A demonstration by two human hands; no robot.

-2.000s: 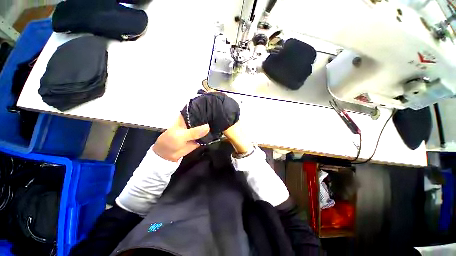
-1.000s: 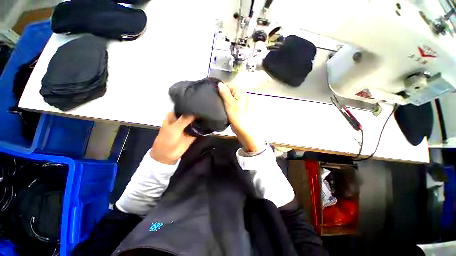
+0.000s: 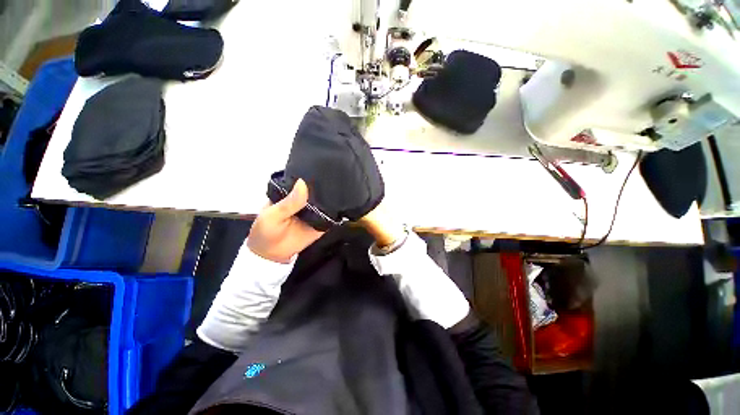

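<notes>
A black fabric pouch (image 3: pixel 331 162) is held up over the table's front edge, its rounded end towards the sewing machine. A pale edge line runs along its lower side. My left hand (image 3: pixel 284 227) grips its lower left, with the thumb on top. My right hand (image 3: pixel 380 230) is at its lower right, mostly hidden behind the pouch; its fingers are not visible. The presser foot and needle area (image 3: pixel 375 87) is beyond the pouch, apart from it.
Flat black panels are stacked (image 3: pixel 115 138) at left, with bulkier black pouches (image 3: pixel 150 44) behind. More panels (image 3: pixel 461 91) lie right of the needle. Thread snips (image 3: pixel 560 174) lie at right. Blue crates (image 3: pixel 154 324) stand at left. An open drawer (image 3: pixel 560 324) is under the table.
The pouch has been turned in my hands and now shows a fuller, longer shape with its edge line towards me. My right hand has moved from its upper side to behind its lower right.
</notes>
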